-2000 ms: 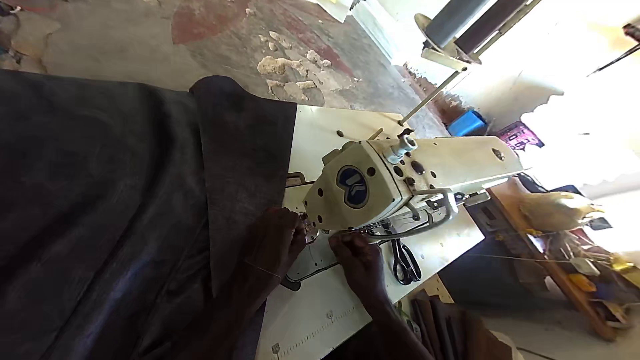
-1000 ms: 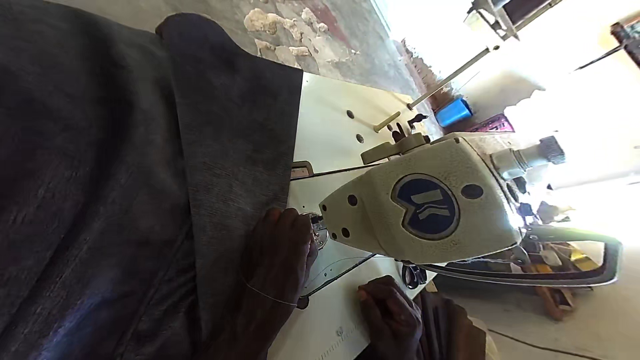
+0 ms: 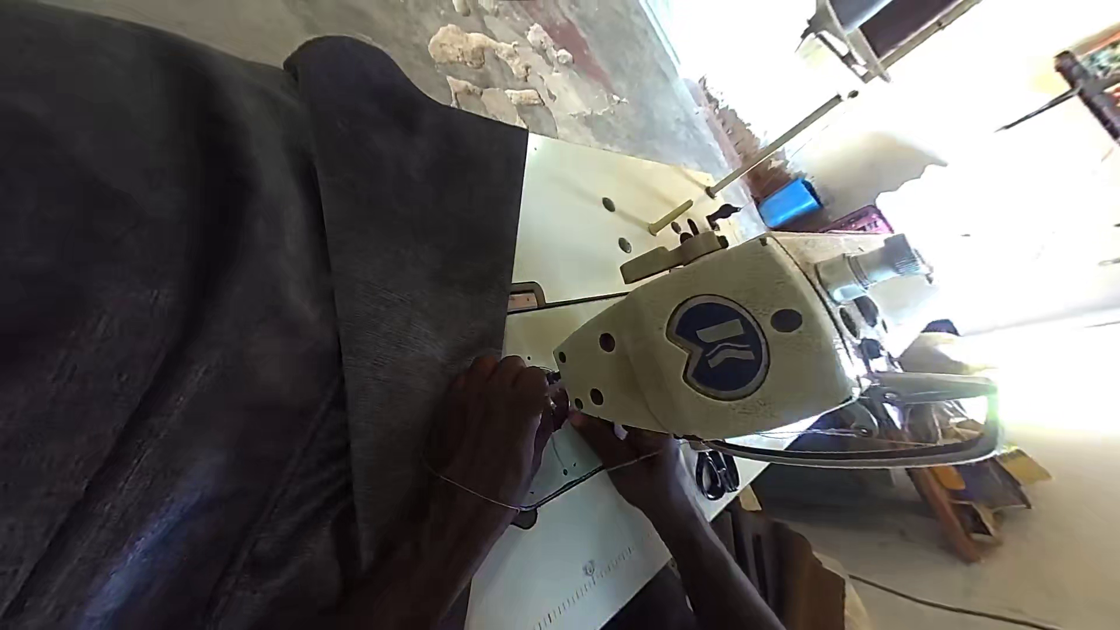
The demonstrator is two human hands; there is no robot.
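Observation:
A cream industrial sewing machine with a blue round badge stands on a pale table. Dark leather-like material covers the table's left part and the left of the view. My left hand rests at the material's edge, its curled fingertips beside the needle and presser foot area, which they partly hide. My right hand is just right of it, under the machine head, fingertips close to the needle area. A thin thread runs across both hands. Whether either hand pinches the thread is unclear.
Black-handled scissors lie on the table right of my right hand. A thread stand rod rises behind the machine. A blue container stands near the wall, and a wooden piece of furniture is at the right.
My right hand has moved from the table's near part up to the needle area, under the machine head. My left hand stays beside the needle. The view has shifted since the first frame.

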